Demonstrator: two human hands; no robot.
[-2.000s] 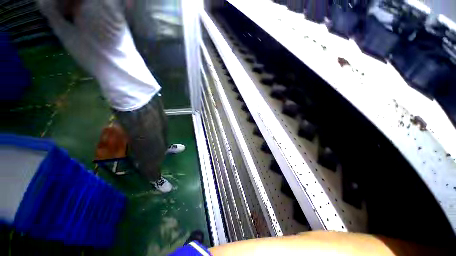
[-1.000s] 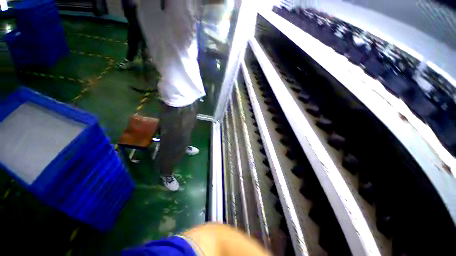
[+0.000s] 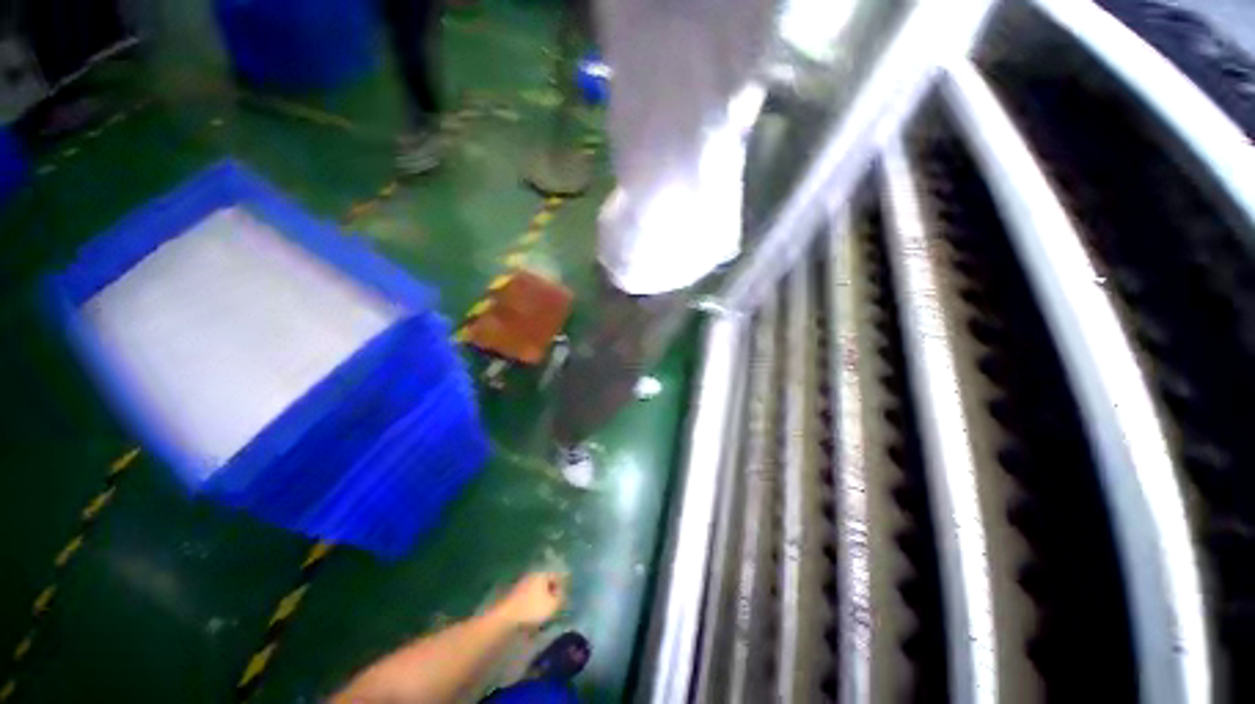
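My left hand [image 3: 534, 600] is at the bottom centre, over the green floor, with the bare forearm coming from the lower left. It is small and blurred; the fingers look curled, and I cannot tell if it holds anything. It touches neither trays nor shelves. My right hand is out of the picture. A stack of blue trays [image 3: 392, 461] stands at the left; the top tray has a pale, flat inside. Long burn-in rack shelves [image 3: 950, 454] with pale front edges run down the right side, with rows of dark blocks between them.
A person in a pale top [image 3: 674, 165] and dark trousers stands beyond the trays by the cabinet frame [image 3: 695, 509]. A brown stool [image 3: 520, 316] is beside them. Another person's legs [image 3: 413, 76] and a blue stack [image 3: 296, 41] are farther back. Yellow-black tape crosses the floor.
The view has turned left and down, so trays, stool and person sit farther right. My left forearm, earlier at the bottom edge, now shows with its hand over the floor.
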